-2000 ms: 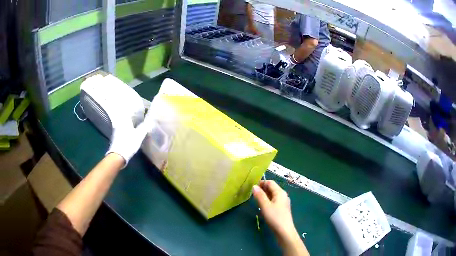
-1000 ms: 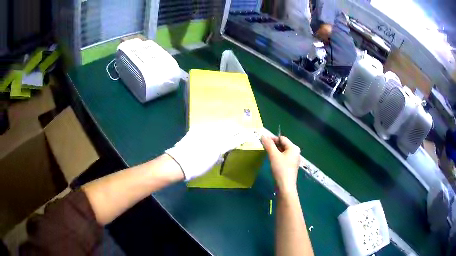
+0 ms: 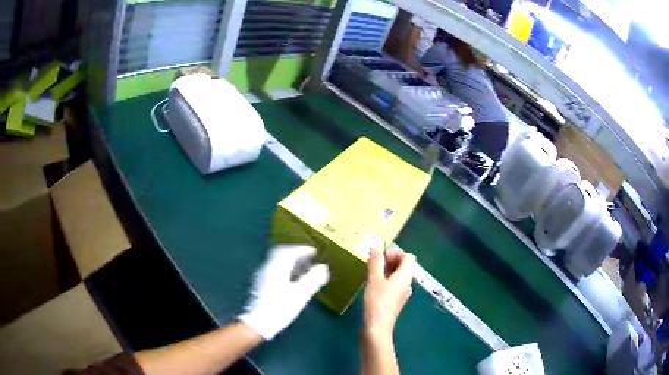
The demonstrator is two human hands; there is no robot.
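A yellow-green retail box [image 3: 359,192] lies on the green bench in front of me, one end facing me. My left hand [image 3: 286,287], in a white knit glove, is at the near left end of the box, its fingers apart and a little blurred. My bare right hand [image 3: 389,282] is at the near right top corner, thumb and fingers pinched around a thin dark slim tool that barely shows. A white appliance [image 3: 214,123] with side vents stands behind and left of the box, its cord looped at its left.
White block with dark specks [image 3: 513,362] at the lower right, cut off by the edge. Several white appliances [image 3: 527,174] on the shelf opposite; a person in grey [image 3: 469,86] beyond. Open brown carton [image 3: 92,220] at left, yellow-green packaging [image 3: 33,102] past it.
The box has turned, its far end now pointing to the upper right. My left hand has come off the box's top to its near left end. My right hand has moved down and slightly left.
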